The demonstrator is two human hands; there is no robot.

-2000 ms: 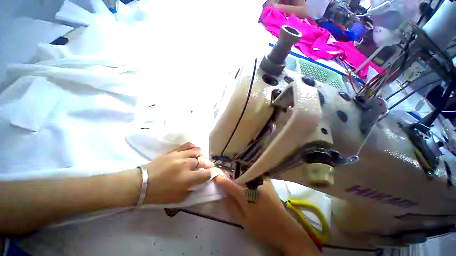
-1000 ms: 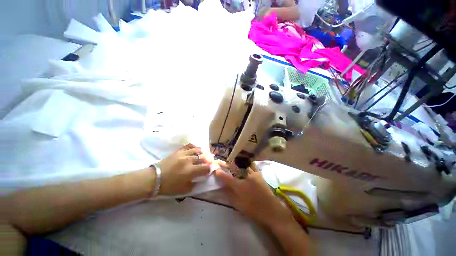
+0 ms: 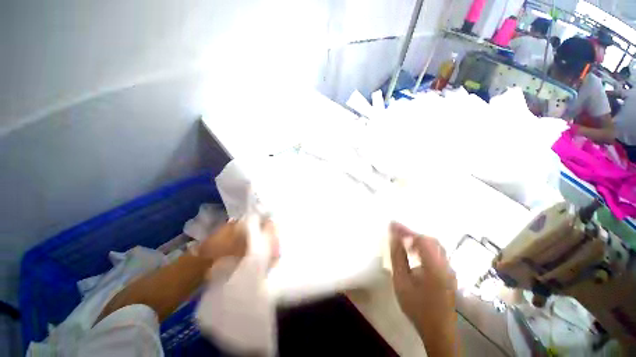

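A white garment piece (image 3: 328, 237) is spread between my hands over the table's front left edge, strongly overexposed. My left hand (image 3: 244, 244) is blurred and grips its left side, with a loose part of the cloth hanging below the fingers. My right hand (image 3: 424, 268) is at the cloth's right edge, thumb and fingers around the edge; the overexposure hides the exact contact. The cream sewing machine head (image 3: 558, 247) stands to the right of my right hand, and neither hand is at its needle.
A blue plastic basket (image 3: 118, 219) with white pieces stands at lower left by the light wall (image 3: 104, 84). A white fabric pile (image 3: 460, 132) lies on the table's far side. Bright pink fabric (image 3: 600, 167) and a seated person (image 3: 586, 90) are at upper right.
The view has swung left, bringing the basket and wall into sight. Both hands have left the needle area and are apart, with the white cloth held left of the machine.
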